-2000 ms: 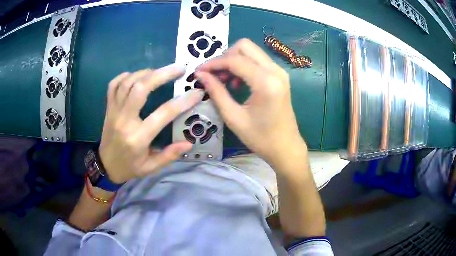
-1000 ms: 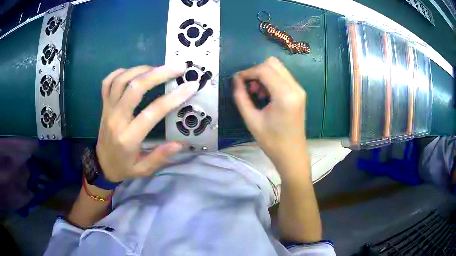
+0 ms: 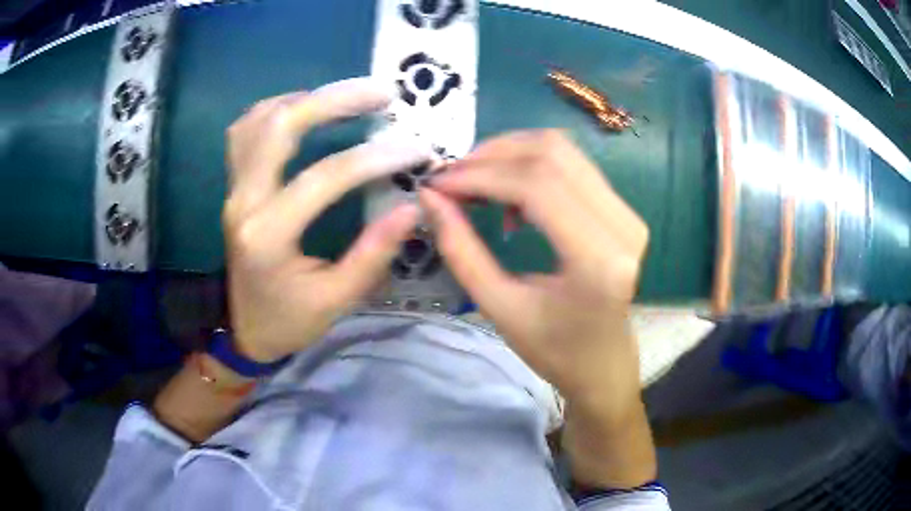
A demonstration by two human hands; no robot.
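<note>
A silver four-position plate [image 3: 428, 125] lies upright in front of me, with dark round cut-outs. My left hand [image 3: 310, 200] is over the plate's left side, thumb and fingers apart, fingertips near the third cut-out from the top. My right hand [image 3: 549, 235] is at the plate's right side, thumb and index finger pinched at the same cut-out. Whether a ring is between them cannot be seen; the fingers hide the spot and are blurred. A copper-orange ring stack [image 3: 591, 101] lies on the green surface to the right.
A second four-position plate [image 3: 130, 150] lies at the left. A clear tray [image 3: 756, 200] with long copper-coloured rows stands at the right. More plates [image 3: 861, 48] show at the far upper right. A neighbour's sleeve [image 3: 874, 344] is at the right edge.
My right hand has moved left from beside the plate back onto it, near the left fingertips. My left thumb has moved up towards the right fingertips. The view has shifted, and the picture is blurrier.
</note>
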